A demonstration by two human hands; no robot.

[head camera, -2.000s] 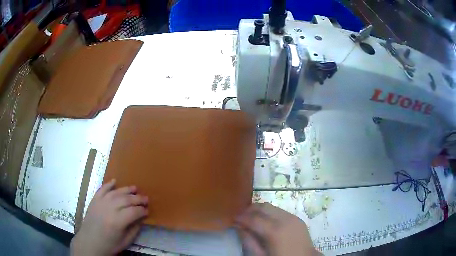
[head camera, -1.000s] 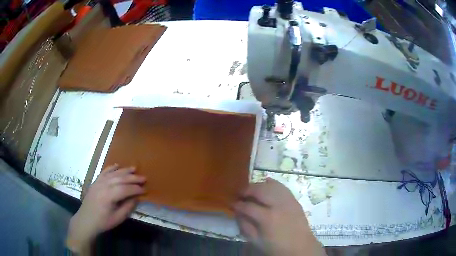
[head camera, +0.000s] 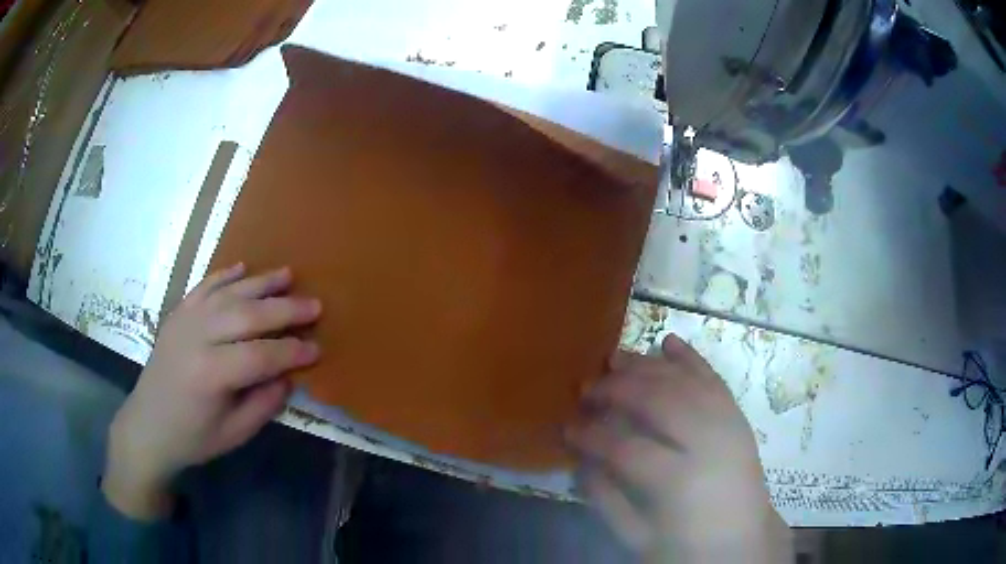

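The brown panel (head camera: 441, 264) lies over a white sheet (head camera: 590, 116) at the table's front, left of the needle area. Its far edge is lifted and curls, with the white sheet showing beyond it. My left hand (head camera: 226, 369) holds the panel's near left edge, fingers on top. My right hand (head camera: 667, 441) grips the panel's near right corner. The presser foot and needle (head camera: 681, 165) stand just right of the panel's far right corner; no contact can be made out.
The sewing machine head (head camera: 761, 72) is at the upper right. Stacked brown panels (head camera: 199, 31) lie at the upper left. A dark strip (head camera: 201, 226) lies left of the panel. Eyeglasses (head camera: 980, 386) are at the far right. Plastic-wrapped cardboard (head camera: 50, 99) is at the left edge.
The view has moved closer and lower. The panel's far edge has lifted and curled more, and its far right corner is nearer the needle. Both hands still hold the panel.
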